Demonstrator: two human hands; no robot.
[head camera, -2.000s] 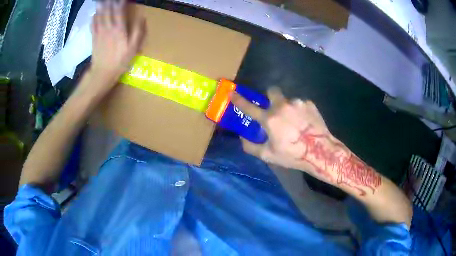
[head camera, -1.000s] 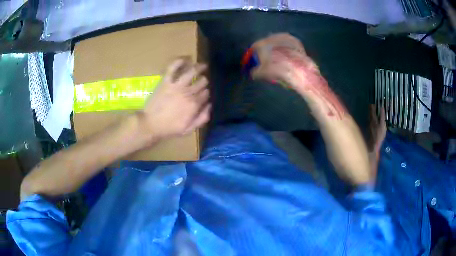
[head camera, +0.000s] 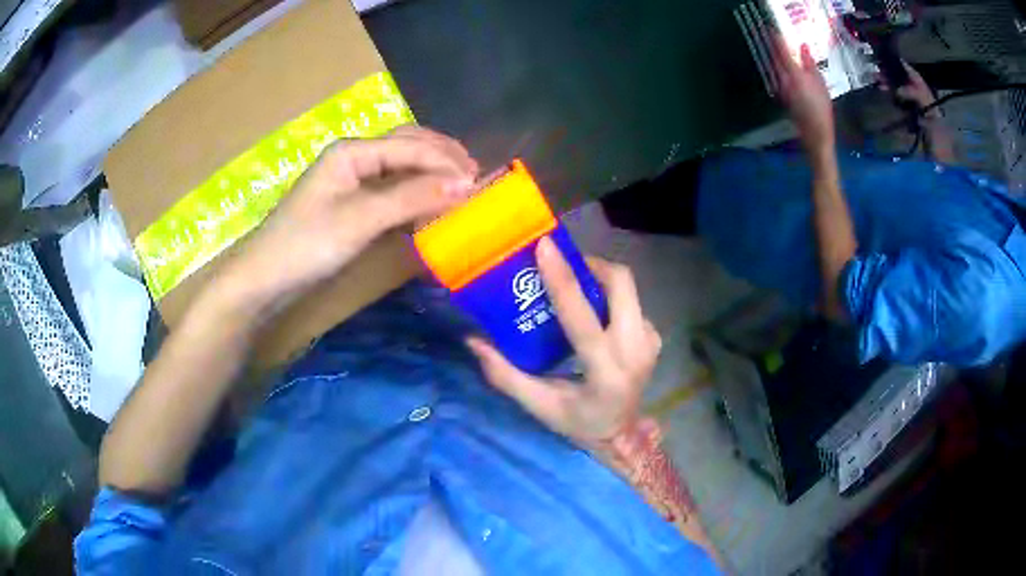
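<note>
A brown carton (head camera: 253, 101) lies in front of me, tilted in view. A yellow-green printed tape strip (head camera: 270, 169) runs across its top face. My right hand (head camera: 591, 349) holds the blue tape dispenser (head camera: 512, 281) with its orange front facing the carton's right side. My left hand (head camera: 371, 197) is over the carton's right part, its fingertips at the dispenser's orange edge. Whether the fingers pinch a tape end there cannot be told.
The dark green bench surface (head camera: 563, 84) lies beyond the carton. White sheets (head camera: 107, 315) are at the left. At the right a neighbouring worker in blue (head camera: 900, 236) has a hand on white boxes (head camera: 810, 39). A black bin or panel (head camera: 788, 416) stands lower right.
The view has turned. My right hand has brought the dispenser back from over the bench to the carton's right side, near my body. My left fingers now meet it there.
</note>
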